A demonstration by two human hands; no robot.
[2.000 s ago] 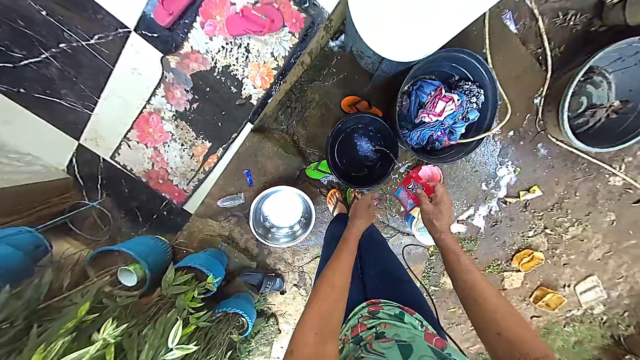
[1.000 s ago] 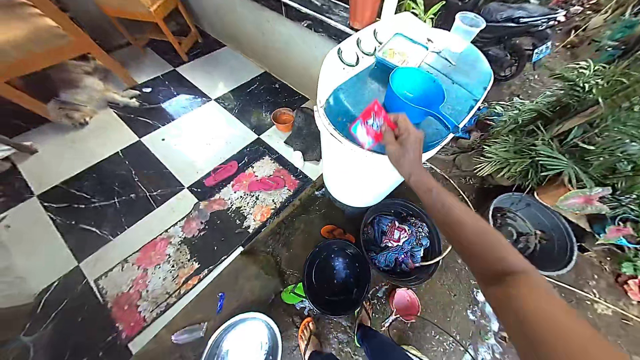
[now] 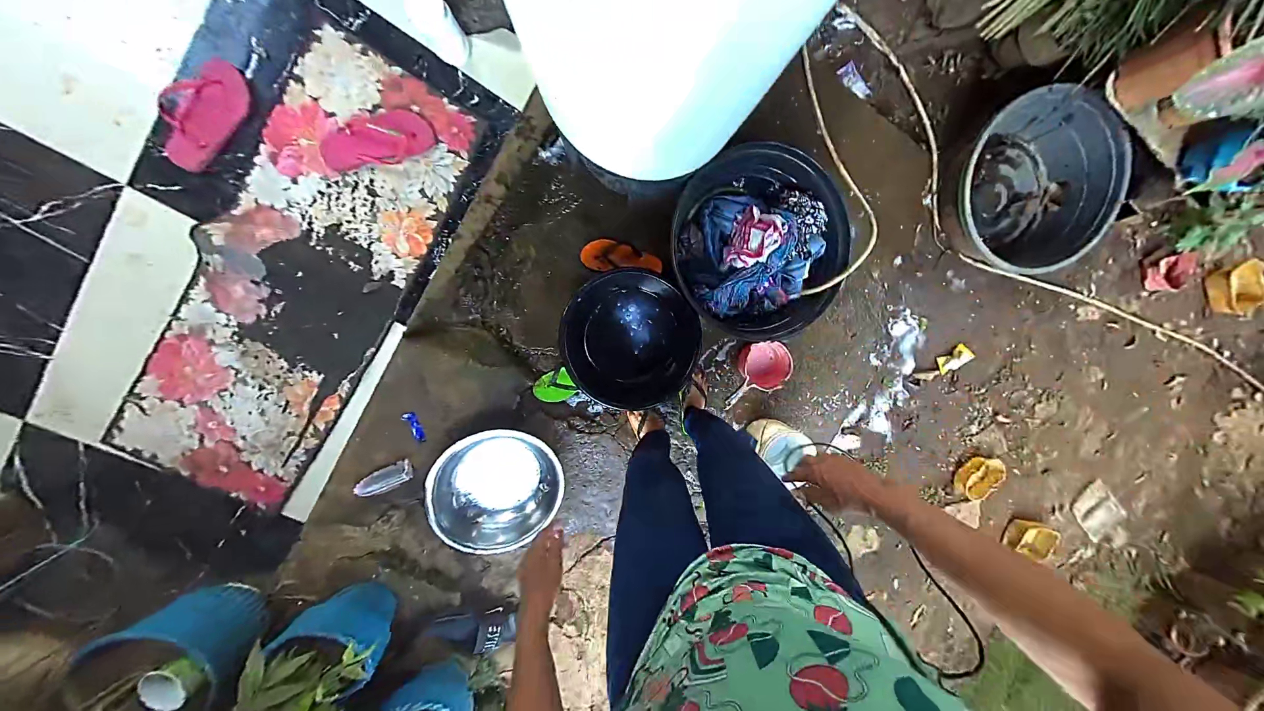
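Observation:
My left hand (image 3: 541, 565) hangs empty just beside the lower right rim of a shiny metal basin (image 3: 440, 494). My right hand (image 3: 831, 480) is low at the right of my legs, its fingers at the edge of a whitish round object (image 3: 780, 446); its grip is unclear. A black plastic basin (image 3: 576, 341) stands in front of my feet. Touching or nearly touching it is a larger black tub (image 3: 683, 247), which holds wet clothes (image 3: 755, 242) and the end of a pale hose (image 3: 857, 259). A pink dipper (image 3: 766, 365) lies below the tub.
A white washing machine (image 3: 662, 79) stands ahead. Pink slippers (image 3: 380, 140) and a floral mat (image 3: 232, 420) are on the tiled step at left. An orange slipper (image 3: 619, 256) lies near the basin. A grey tub (image 3: 1047, 178) is at right, blue pots (image 3: 188, 632) lower left. A dark cord loops behind my right hand.
My right hand, which held a red packet over the washing machine a second ago, is now low beside my legs; no packet shows in it. My left hand is back in view near the metal basin.

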